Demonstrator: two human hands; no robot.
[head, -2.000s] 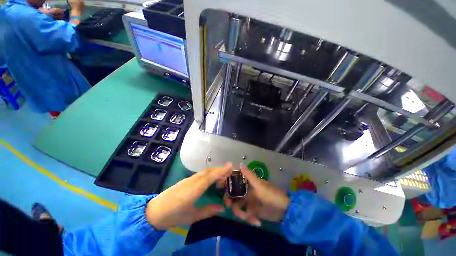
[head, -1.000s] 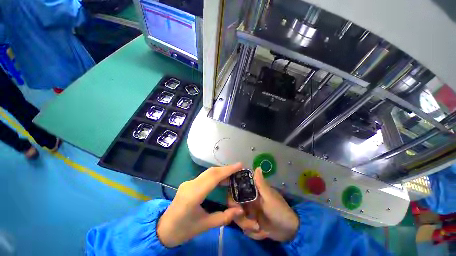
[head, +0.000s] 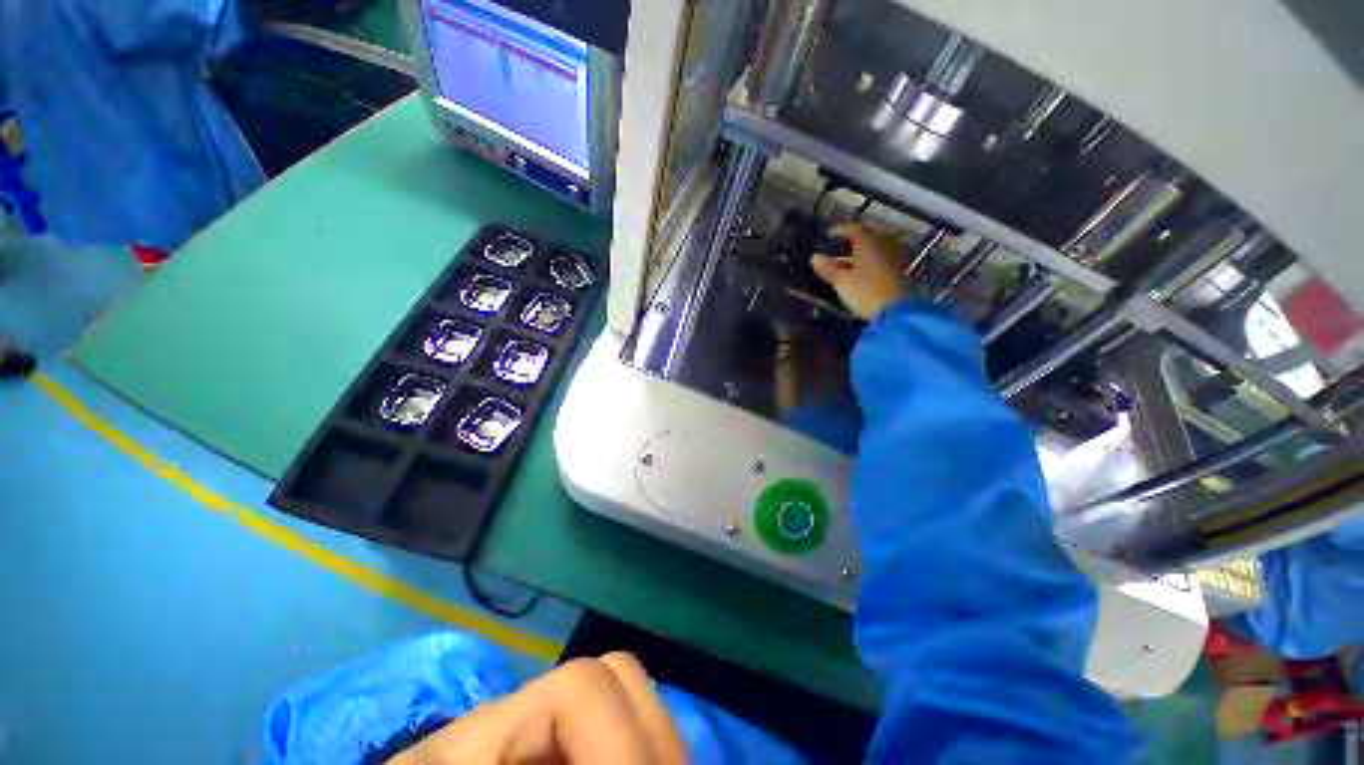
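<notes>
My right hand (head: pixel 865 272) reaches through the front opening of the press machine (head: pixel 598 434), with its fingertips at the dark fixture (head: pixel 793 257) on the left side inside. Whether it holds the watch case cannot be told; no case shows clearly there. My left hand (head: pixel 561 720) is low at the bottom edge, partly cut off, with its fingers curled; whether it holds anything is hidden. The black blister tray (head: pixel 332 481) lies on the green bench left of the press, with several silver-rimmed watch cases (head: pixel 489 423) in its pockets and two empty pockets at the near end.
A monitor (head: pixel 516 90) stands behind the tray. A green-ringed button (head: pixel 793 517) is on the press's front panel, left of my right sleeve. Metal rods (head: pixel 1032 321) and a crossbar cross the opening. A black pad (head: pixel 718 695) is at the bench edge. People in blue smocks are at upper left and far right.
The watch case was between both hands in front of the panel. My right hand has moved up and forward into the press; my left hand has dropped toward the bottom edge.
</notes>
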